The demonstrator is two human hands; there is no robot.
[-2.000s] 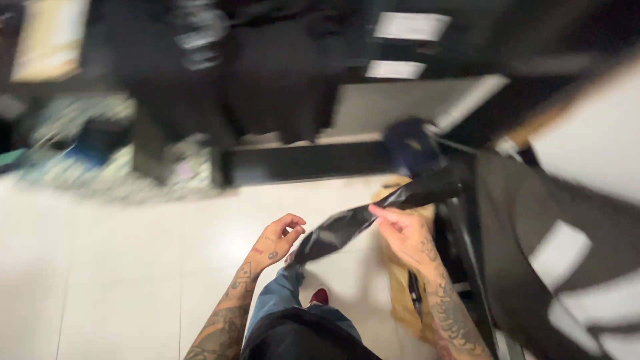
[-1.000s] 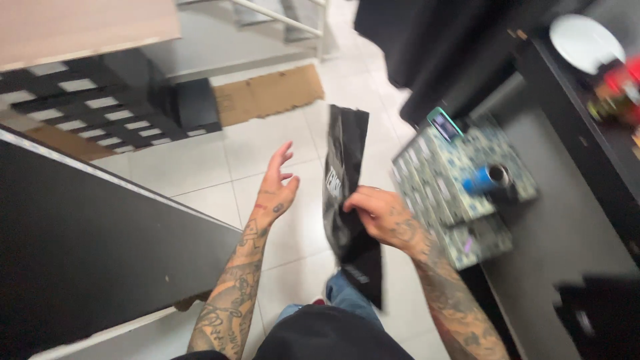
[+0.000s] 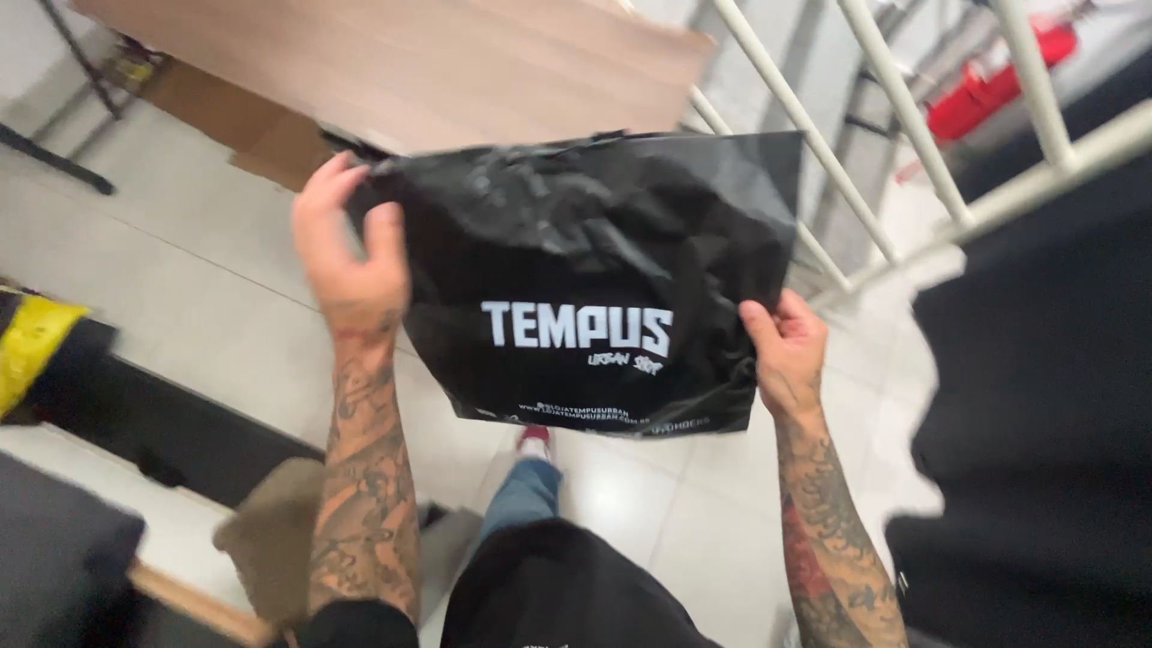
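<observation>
A black plastic bag (image 3: 594,261) with white printing on its front is spread out flat before me, between my two hands. My left hand (image 3: 351,252) is at its upper left corner, fingers and thumb bent around the edge of the plastic. Lower down on the opposite side, my right hand (image 3: 787,351) pinches the bag's right edge between thumb and fingers. The bag's back and whatever it may contain are hidden.
A large sheet of brown cardboard (image 3: 432,63) lies beyond the bag. White metal railings (image 3: 864,180) run along the upper right, with a red object (image 3: 999,81) behind them. Dark cloth (image 3: 1044,360) hangs at the right. A yellow item (image 3: 36,346) is at the left.
The bag, narrow and folded in my right hand earlier, is now spread wide. My left hand, free of it before, has come to its upper left corner. The view has turned a lot.
</observation>
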